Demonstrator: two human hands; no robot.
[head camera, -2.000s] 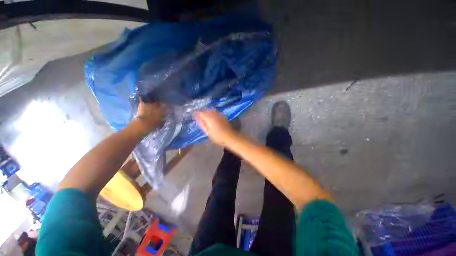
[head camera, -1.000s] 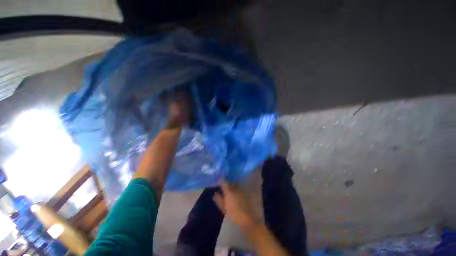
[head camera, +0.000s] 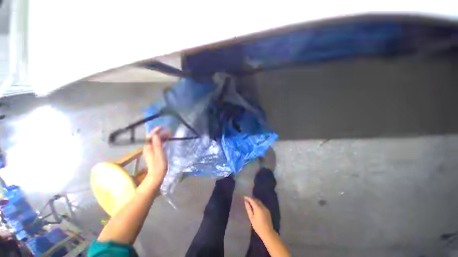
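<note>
A black clothes hanger (head camera: 140, 124) is held up over the blue plastic bag (head camera: 251, 145). My left hand (head camera: 157, 153) grips the hanger's lower bar, with its hook pointing up toward the table. My right hand (head camera: 260, 215) is empty in front of my leg, its fingers slightly bent and loosely apart. The crinkled bag stands on the floor before my feet, its mouth partly open with dark things inside that I cannot make out.
The white table (head camera: 201, 25) edge runs across the top, with blue cloth under it at the right. A round yellow stool (head camera: 111, 186) stands left of the bag. Blue items (head camera: 19, 211) and metal legs are at the lower left. Bright glare lies on the floor at left.
My left hand has come out of the bag with a black hanger. My right hand has let go of the bag's edge. The view has shifted up, and the white table now shows.
</note>
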